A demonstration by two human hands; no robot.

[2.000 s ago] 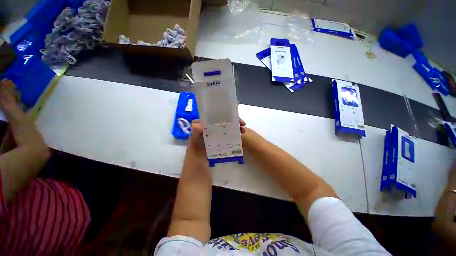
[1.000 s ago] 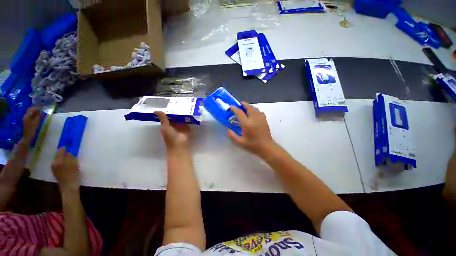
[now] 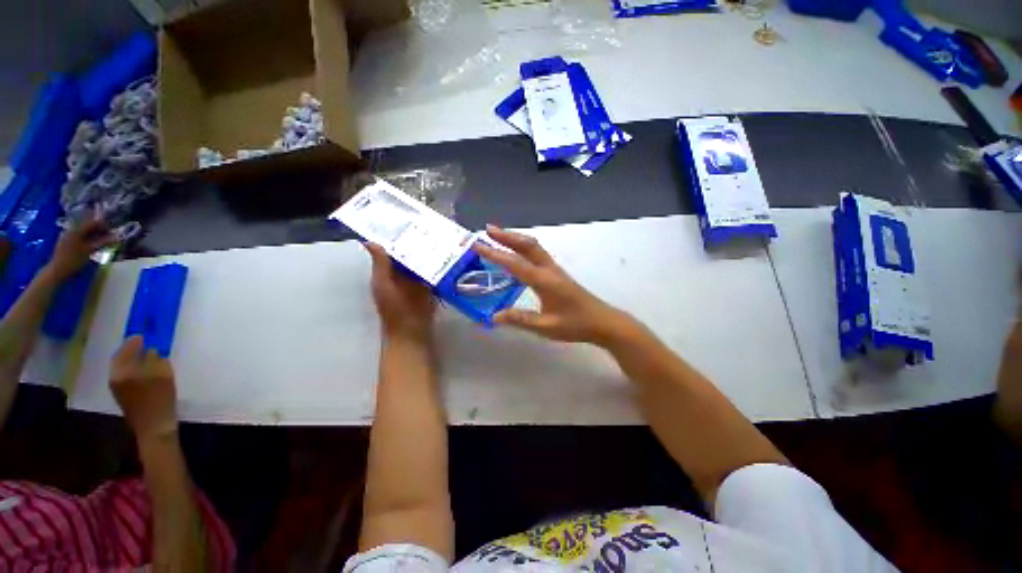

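My left hand (image 3: 401, 293) holds a white and blue retail box (image 3: 406, 229) from below, tilted, with its lower right end toward my right hand. A bright blue inner tray (image 3: 484, 280) with a white coiled cable sits partly in that end of the box and partly sticks out. My right hand (image 3: 557, 293) has its fingers and thumb on the tray's outer end. How far the tray reaches inside the box is hidden.
Flat unfilled boxes (image 3: 557, 110) lie fanned at centre. Filled boxes lie (image 3: 726, 179) and stand (image 3: 885, 274) at right. An open carton (image 3: 333, 78) with white plugs stands back left. A neighbour's hand (image 3: 143, 386) holds a blue tray (image 3: 157, 304); a cable heap (image 3: 110, 168) lies beyond.
The blue tray has gone from beside the box partly into its open end. The box has tilted, its right end lower. The neighbour's other hand has moved to the cable heap.
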